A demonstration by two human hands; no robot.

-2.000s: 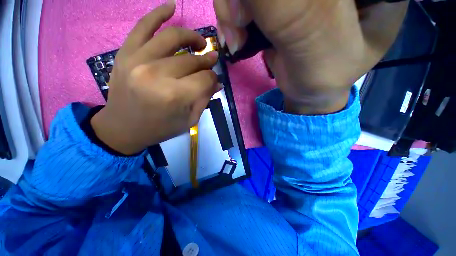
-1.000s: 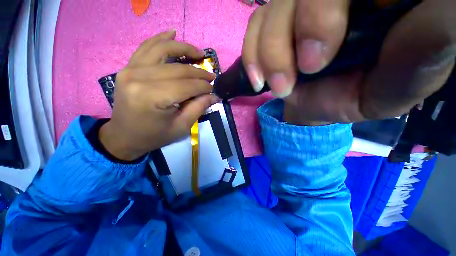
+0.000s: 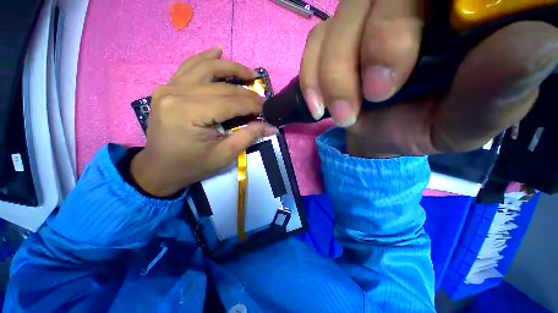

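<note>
The opened tablet screen assembly point(image 3: 226, 208) lies tilted on the pink mat against my front, its white inside up, with an orange-gold flex cable point(image 3: 243, 177) down the middle. My left hand point(image 3: 196, 119) lies over its far part, fingers bent, fingertips near the right edge. I cannot tell whether they pinch something. My right hand point(image 3: 391, 92) holds the electric screwdriver point(image 3: 287, 105), black with a yellow part. Its dark nose points left and meets the tablet's far right edge by my left fingertips. The tip and any screw are hidden.
An orange pick point(image 3: 180, 16) and slim tools point(image 3: 300, 7) lie on the pink mat point(image 3: 116, 79) at the back. Dark slabs are at the left and right edges. A blue bin point(image 3: 450, 244) with white-edged contents stands below the mat at right.
My right hand and the screwdriver have come down and left into fuller view, the nose now at the tablet's edge. The orange pick has come into view as the camera view shifted.
</note>
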